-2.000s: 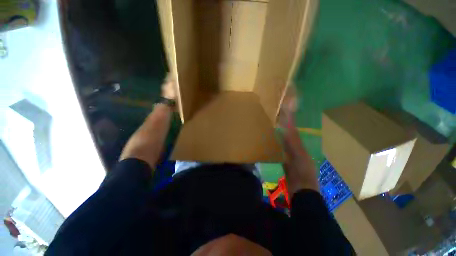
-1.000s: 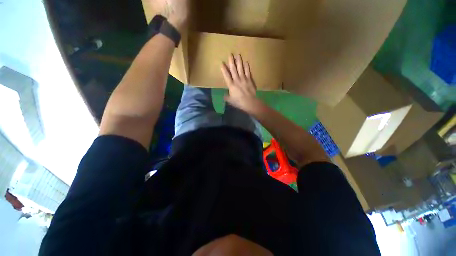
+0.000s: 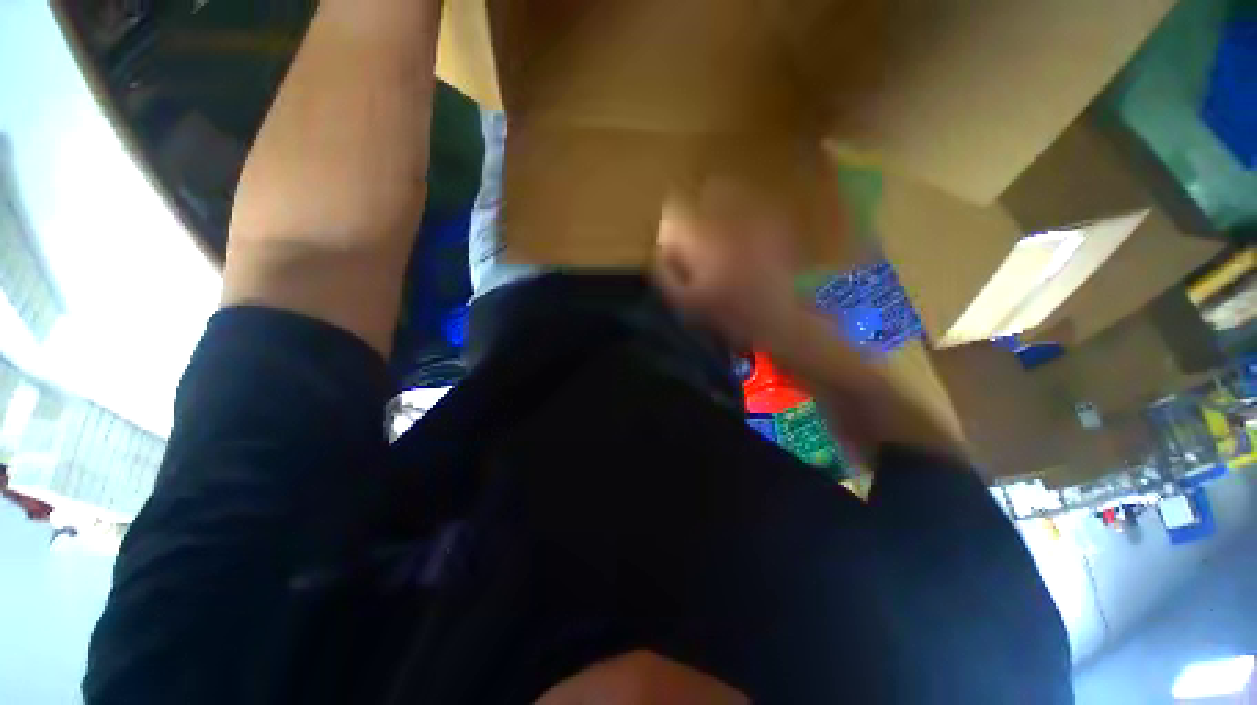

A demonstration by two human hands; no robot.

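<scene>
A large brown open carton (image 3: 593, 179) fills the top middle of the head view, close to my body and cut off by the top edge. A wide brown flap (image 3: 993, 97) spreads out to its right. My right hand (image 3: 724, 248) is blurred and lies against the carton's near panel; its fingers cannot be made out. My left forearm reaches up past the carton's left side, and my left hand is out of the picture beyond the top edge.
Brown cartons (image 3: 1089, 310), one with a white label, stand at the right. A blue gridded crate (image 3: 869, 306) and a red stool (image 3: 775, 386) are beside my right forearm. A white table (image 3: 124, 138) runs along the left. Green floor (image 3: 1172, 124) shows at upper right.
The carton's near panel has come closer to my body. My right hand has moved down and right with it. My left hand has moved up out of view.
</scene>
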